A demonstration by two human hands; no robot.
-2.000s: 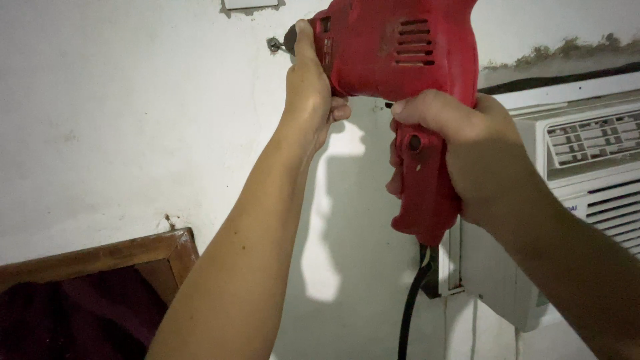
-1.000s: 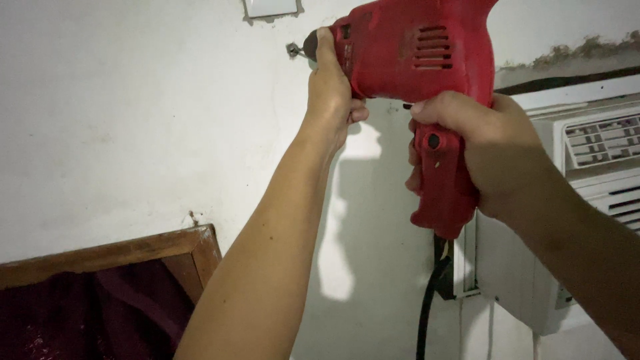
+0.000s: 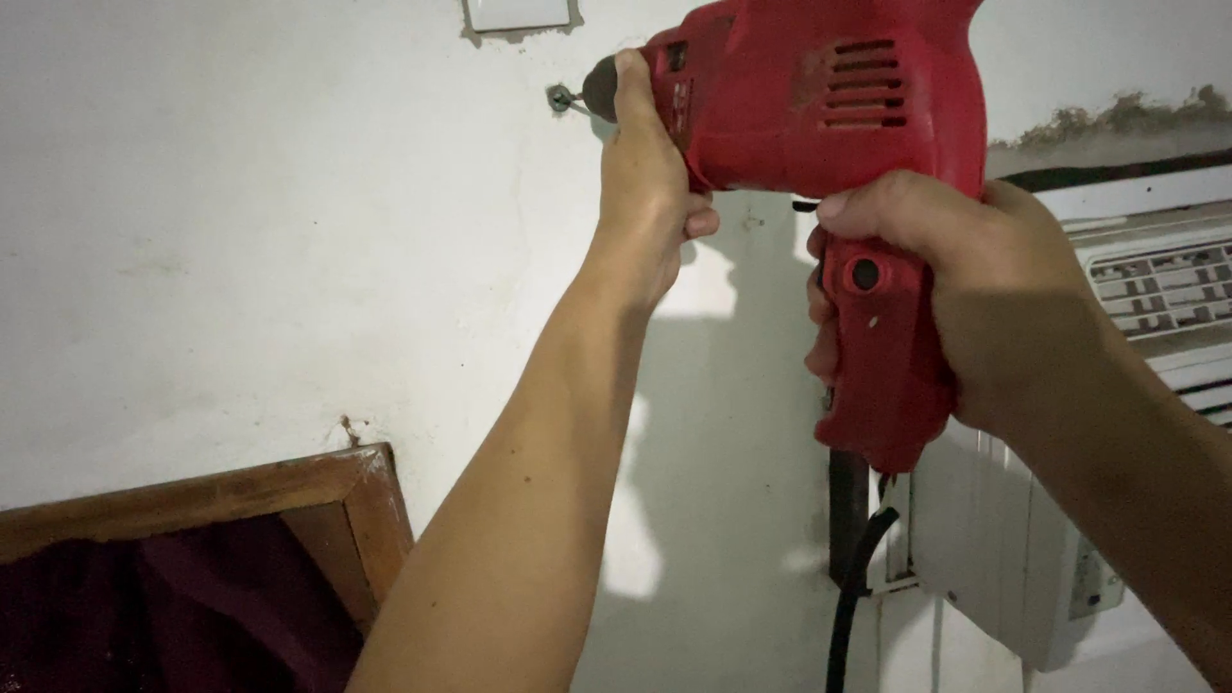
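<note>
A red corded power drill [image 3: 760, 106] is held up sideways against the white wall, its front pointing left. My right hand [image 3: 972, 260] is wrapped around its pistol grip, thumb near the trigger. My left hand [image 3: 650, 154] holds the front of the drill just behind the black chuck [image 3: 601, 89], the thumb lying along it. A thin bit runs from the chuck to a small round metal-looking piece [image 3: 559, 98] at the wall; whether the bit turns cannot be told. The black power cord [image 3: 847, 606] hangs from the grip's base.
A white plate [image 3: 520, 13] is set in the wall above the chuck. An air conditioner [image 3: 1001, 539] sits at the right, partly behind my right arm. At lower left is a wooden frame [image 3: 192, 496] with dark purple cloth [image 3: 183, 616]. Rough mortar [image 3: 1116, 120] shows above the air conditioner.
The view has shifted somewhat. Both hands keep their hold on the drill, and its bit stays at the same spot on the wall.
</note>
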